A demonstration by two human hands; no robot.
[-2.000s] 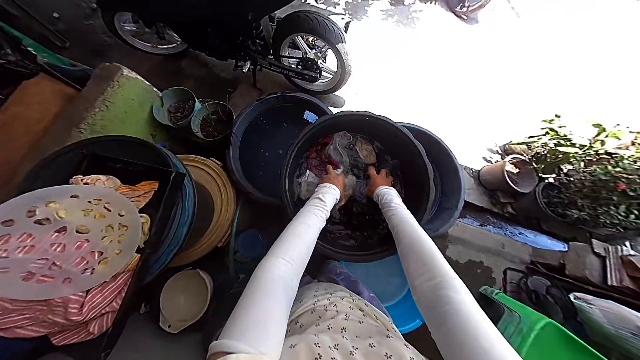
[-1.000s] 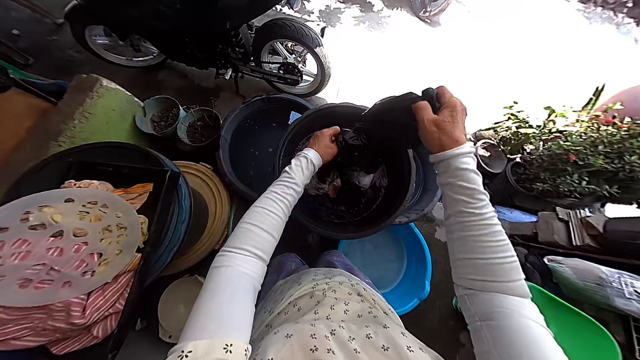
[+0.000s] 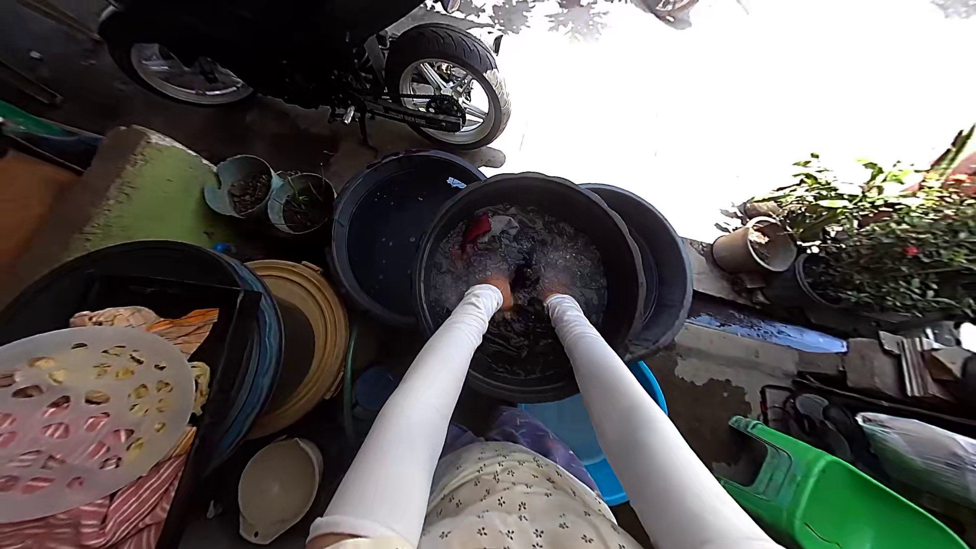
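Note:
A large black plastic tub (image 3: 629, 267) holds churning, splashing water. Both hands are down in it, side by side, with white sleeves reaching to the wrists. My left hand (image 3: 497, 291) and my right hand (image 3: 555, 288) are mostly under water, so their fingers are hidden. Dark cloth (image 3: 526, 282) shows faintly between them; whether either hand grips it cannot be seen. Beyond my left hand, a red cloth (image 3: 477, 229) and a pale one (image 3: 503, 225) show at the surface.
A dark tub of water (image 3: 381, 236) stands left of the black tub, another dark tub (image 3: 667, 282) right. A blue basin (image 3: 648, 381) sits partly beneath. Motorcycle wheel (image 3: 450, 84) ahead; cloth-filled container (image 3: 263, 335) left; green plastic chair (image 3: 831, 488) lower right; potted plants (image 3: 884, 244) right.
My right hand, which was lifting dark cloth over the tub's far right rim a second ago, has come down into the water beside my left hand. The water now splashes.

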